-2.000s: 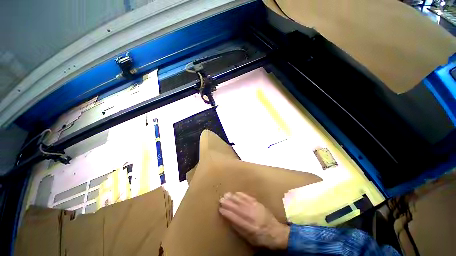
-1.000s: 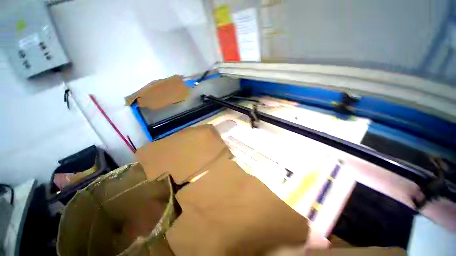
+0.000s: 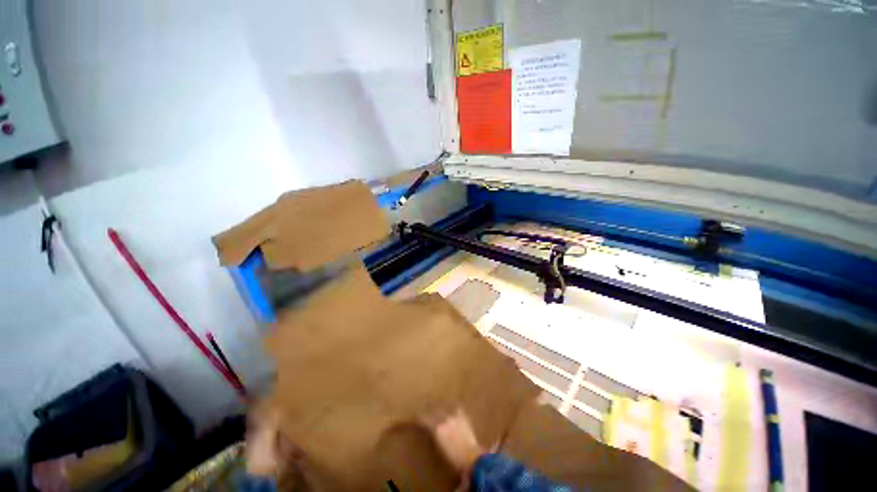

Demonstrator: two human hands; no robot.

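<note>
A large brown sheet point(image 3: 370, 360) with uneven edges spans the front left of the laser machine, its left part blurred. My left hand point(image 3: 263, 444) is small and blurred at the sheet's lower left edge and appears to grip it. My right hand point(image 3: 454, 440) is at the sheet's lower middle, fingers against a curved fold, and appears to grip it; the fingertips are unclear. Another brown sheet point(image 3: 577, 450) lies to the right, over the bed's front edge. The pink-white template board point(image 3: 664, 356) shows behind, with its black opening point(image 3: 841, 452) at the right rim.
A brown piece point(image 3: 327, 226) lies on the machine's left corner. The black gantry beam point(image 3: 644, 293) crosses the bed, with a small carriage point(image 3: 555, 274). A black bin point(image 3: 106, 428) stands lower left; a red rod point(image 3: 168, 306) leans on the wall. A box rim shows at the bottom left.
The view has swung left from the template to the machine's left end. The open box seen a second ago is now mostly covered by the brown sheet. Both hands now show on the sheet.
</note>
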